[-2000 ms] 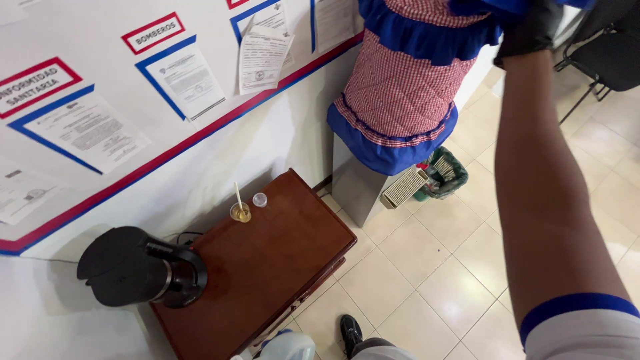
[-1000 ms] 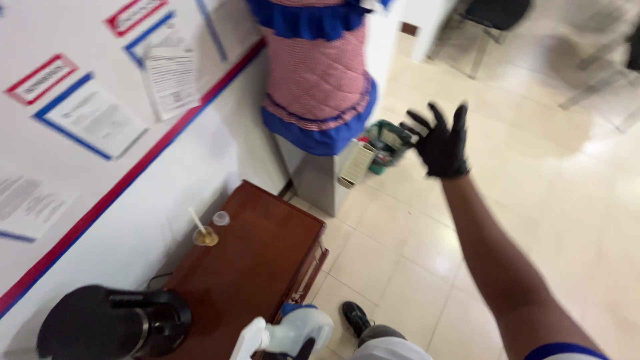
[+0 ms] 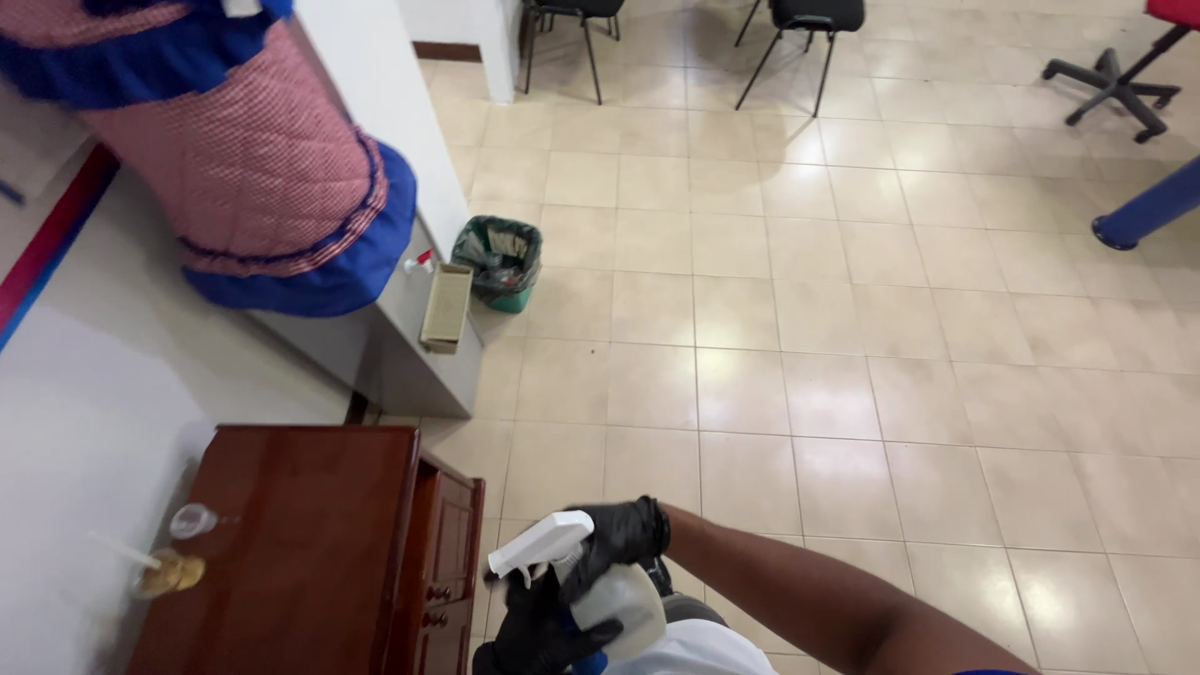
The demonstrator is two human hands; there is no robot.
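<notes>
A translucent spray bottle with a white trigger head (image 3: 630,609) is between my hands at the bottom centre. My left hand (image 3: 544,623), in a black glove, grips the bottle from the left, with fingers below its trigger and across its body. My right hand (image 3: 614,544), also black-gloved, closes around the bottle's neck just behind the white head. Something blue shows beneath the bottle, partly hidden by my left hand. To the left stands a brown wooden cabinet (image 3: 309,544).
A small clear cup (image 3: 193,520) and a cup with a stick (image 3: 171,572) stand on the cabinet. Beyond are a water dispenser with a red-checked, blue-frilled cover (image 3: 272,159), its drip tray (image 3: 447,307), a lined bin (image 3: 499,262), black chairs (image 3: 817,13) and a blue post (image 3: 1148,206).
My right hand was raised near the frilled cover, then open over the floor; now it is on the spray bottle. The view has swung right.
</notes>
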